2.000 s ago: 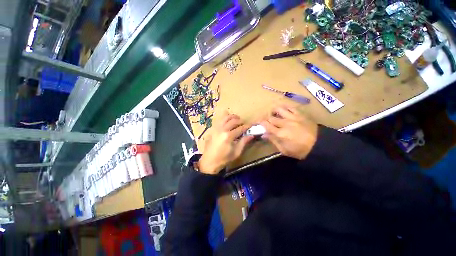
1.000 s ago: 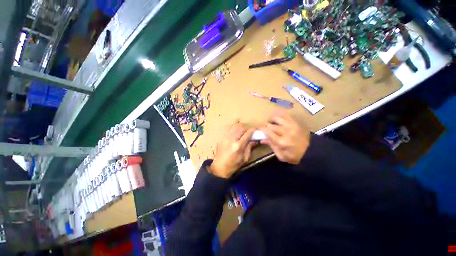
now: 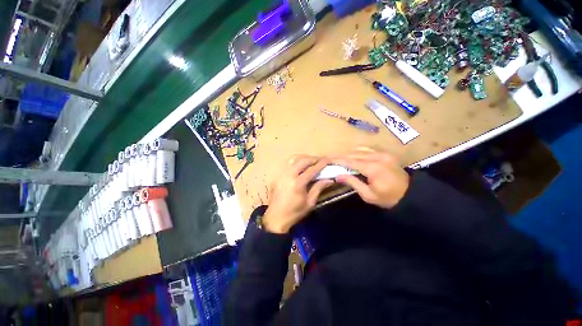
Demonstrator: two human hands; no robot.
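Note:
A small white device body (image 3: 334, 172) is held between both hands over the front edge of the tan board (image 3: 300, 121). My left hand (image 3: 298, 190) grips its left end, with a dark band at the wrist. My right hand (image 3: 379, 177) grips its right end. The fingers hide most of the device, so its ring or inner parts cannot be told. A thin precision screwdriver (image 3: 360, 123) lies just beyond the right hand, with a white tube with dark printing (image 3: 394, 123) and a blue screwdriver (image 3: 395, 98) farther out.
Black tweezers (image 3: 348, 70), a white cylinder (image 3: 420, 79) and a large circuit board heap (image 3: 447, 41) lie far right. A clear lidded container (image 3: 273, 39) stands at the far edge. Small wired boards (image 3: 235, 127) lie left. Rows of white ringed units (image 3: 131, 167), one salmon-orange (image 3: 159, 211), stand far left.
The fingers have shifted along the white device; it shows longer between the hands now, and the right hand lies flatter over it. The camera view has shifted slightly.

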